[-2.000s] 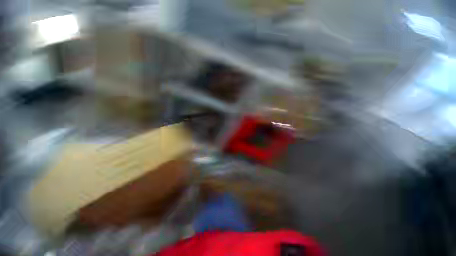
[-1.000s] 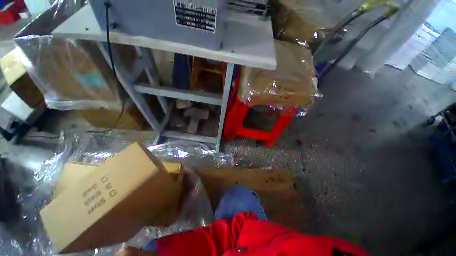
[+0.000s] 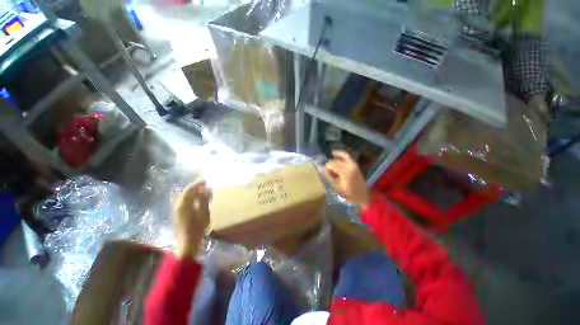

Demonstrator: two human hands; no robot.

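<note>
A closed brown carton (image 3: 270, 193) with printed lines on its narrow side is in front of me, above my knees. My left hand (image 3: 193, 212) is at its left end, fingers curled against it. My right hand (image 3: 345, 178) is at its upper right corner, fingers bent; blur hides whether they pinch film or the box. Clear plastic film (image 3: 238, 164) shines along the carton's far edge, and more hangs below its right end. I cannot tell whether the carton is inside a bag.
A grey machine (image 3: 375, 38) stands on a metal bench (image 3: 470, 105) ahead. A red stool (image 3: 439, 197) bears a wrapped carton (image 3: 490, 143). Crumpled film (image 3: 82, 216) and an open brown box (image 3: 117, 276) lie left of my knees. Another person's checked sleeve (image 3: 529, 63) is at upper right.
The view has swung left. Both my hands have come up to the carton, which now sits level between them instead of tilted at lower left. Another person's sleeve has appeared at upper right.
</note>
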